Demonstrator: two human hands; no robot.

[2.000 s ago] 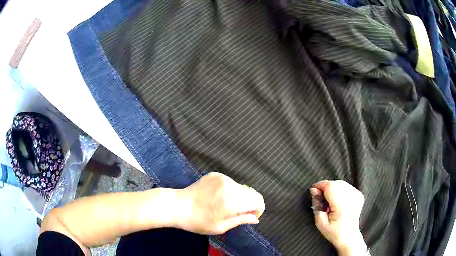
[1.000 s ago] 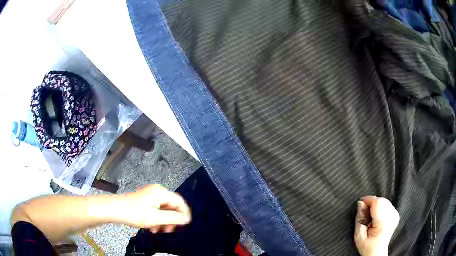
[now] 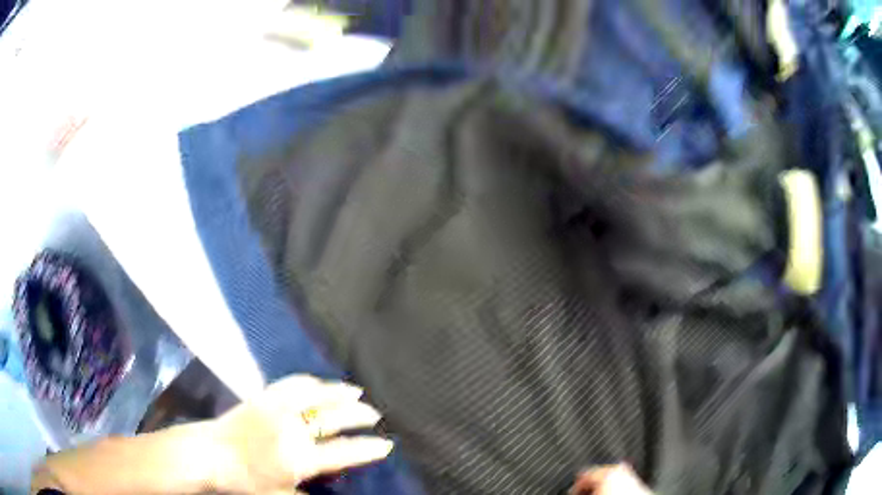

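A large garment lies lining side up, with dark striped lining (image 3: pixel 455 319) and a wide blue denim band (image 3: pixel 227 242) along its left and far edges. My left hand (image 3: pixel 309 430) is at the lower left, on or just above the denim band, fingers somewhat spread and a ring on one finger; nothing shows in it. My right hand (image 3: pixel 609 480) is cut off by the bottom edge over the lining; only a small part shows, so its grip and anything in it are hidden. The picture is blurred.
The white table (image 3: pixel 145 203) shows at the left. A dark floral item (image 3: pixel 97 338) lies beside it on clear plastic. More denim garments (image 3: pixel 667 87) are piled at the far side and right, with pale yellow pieces (image 3: pixel 802 232) at the right.
My left hand has moved from beside the table back to the denim band, and its fingers have spread. My right hand has dropped mostly out of the picture. The view has shifted, showing the garment's far edge.
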